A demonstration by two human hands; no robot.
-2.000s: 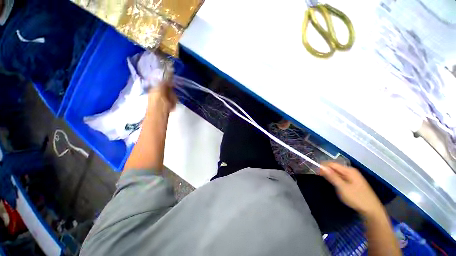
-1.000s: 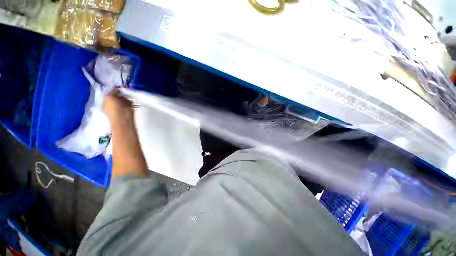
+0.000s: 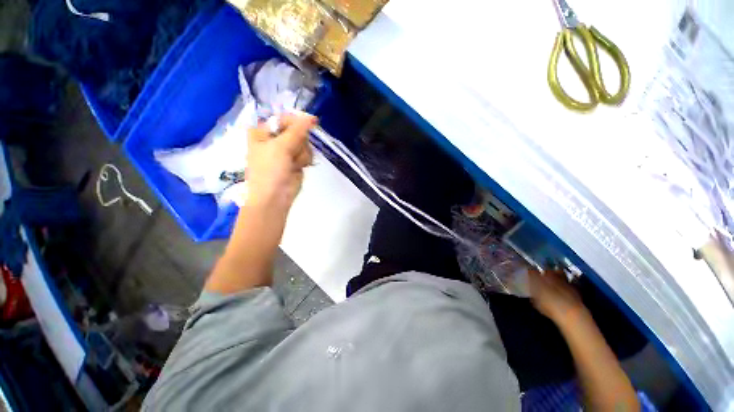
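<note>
My left hand (image 3: 279,161) is closed on the ends of a white drawcord (image 3: 378,190) above the near blue bin. The cord runs doubled and slightly slack over my lap towards my right hand. My right hand (image 3: 553,291) is blurred, by the table edge next to a greyish thread tangle (image 3: 481,251). Its fingers are partly hidden there, so I cannot tell whether it holds the cord. Short white tails show near its fingertips.
Gold-handled scissors (image 3: 590,72) and a pale cord bundle (image 3: 698,133) lie on the white table (image 3: 483,88). Taped cardboard (image 3: 302,28) is at its left end. A blue bin (image 3: 181,96) holds white cloth (image 3: 205,151). A white board (image 3: 326,229) lies beside my lap.
One second ago a blurred sweep of cord stretched far right; now the doubled cord is slack and my right hand is by the thread tangle. The view has shifted, showing the scissors fully again.
</note>
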